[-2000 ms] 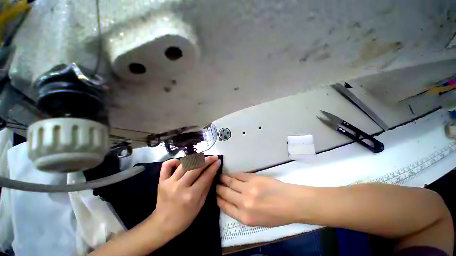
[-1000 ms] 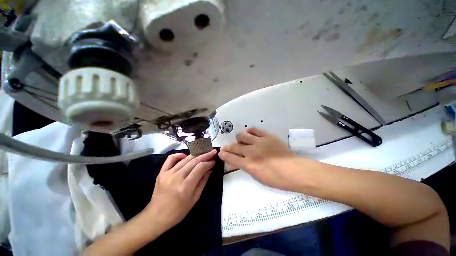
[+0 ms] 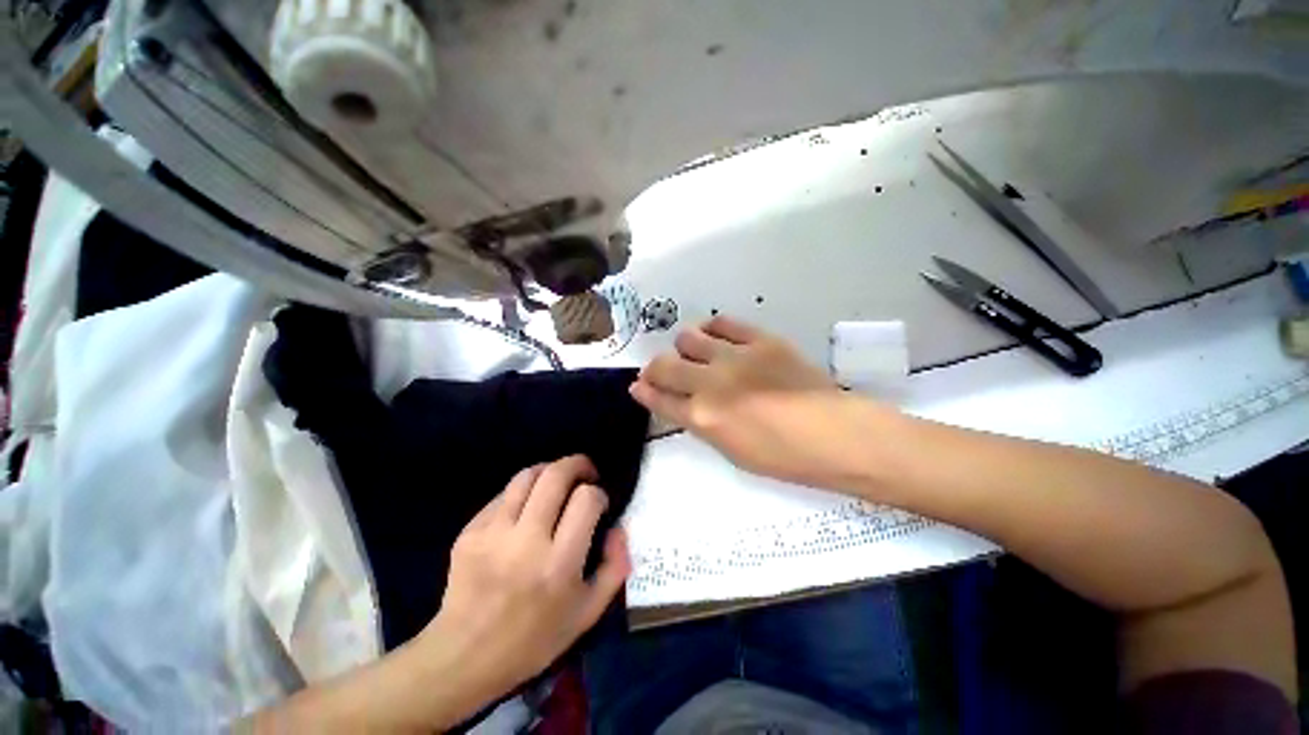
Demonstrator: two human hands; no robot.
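Observation:
The black panel (image 3: 474, 431) lies on the machine bed, its top edge just below the needle area. The ridged brown knob (image 3: 583, 317) sits above that edge. My left hand (image 3: 531, 553) rests on the panel near its right edge, thumb and fingertips close together on the cloth. My right hand (image 3: 739, 395) has its fingertips at the panel's top right corner, pinching it. The white garment body (image 3: 172, 474) is heaped left of the panel. The needle tip is hard to make out.
The off-white sewing machine head (image 3: 718, 72) fills the top. Thread snips (image 3: 1016, 319), tweezers (image 3: 1026, 230) and a small white pad (image 3: 869, 352) lie to the right. A printed ruler strip (image 3: 775, 540) runs along the table edge. A grey hose or cable (image 3: 158, 216) crosses the upper left.
My left hand has moved down the panel, away from the knob. My right hand stays at the corner. The view has shifted, showing more of the white cloth and less of the machine head.

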